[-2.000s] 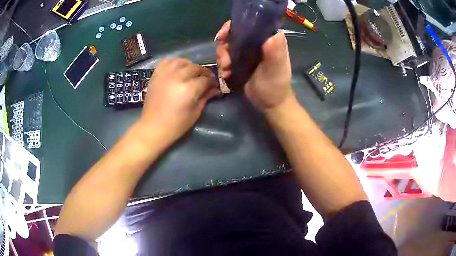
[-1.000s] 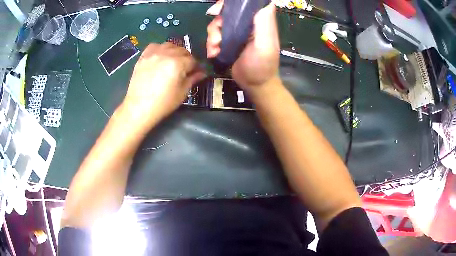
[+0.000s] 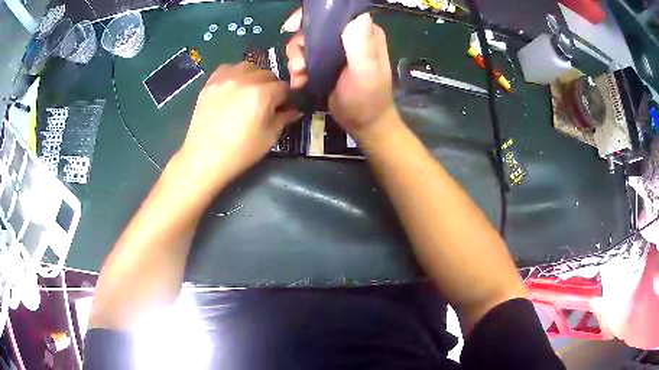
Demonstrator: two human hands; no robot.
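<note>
My right hand (image 3: 361, 79) is closed around the thick dark electric screwdriver (image 3: 326, 47), held upright. Its tip is hidden between my hands. Below it lies the keypad phone (image 3: 334, 139), open on the green mat, with a pale part and a dark part showing; much of it is covered by my hands. My left hand (image 3: 238, 108) is at the phone's left part, fingertips bunched near the screwdriver's lower end. Whether these fingers grip something cannot be seen.
An LCD screen module (image 3: 173, 77), bluish discs (image 3: 233, 27) and plastic cups (image 3: 123, 35) lie at back left. Pale tweezers (image 3: 448, 82), a red-yellow tool (image 3: 500, 78) and a phone battery (image 3: 514, 165) lie right. A black cable (image 3: 496, 123) hangs across the right side. A solder reel (image 3: 582, 105) stands far right.
The view has shifted since the earliest frame, and the opened phone part now shows beneath my hands. In the last second the screwdriver and my right hand moved slightly left. The cable also shifted left.
</note>
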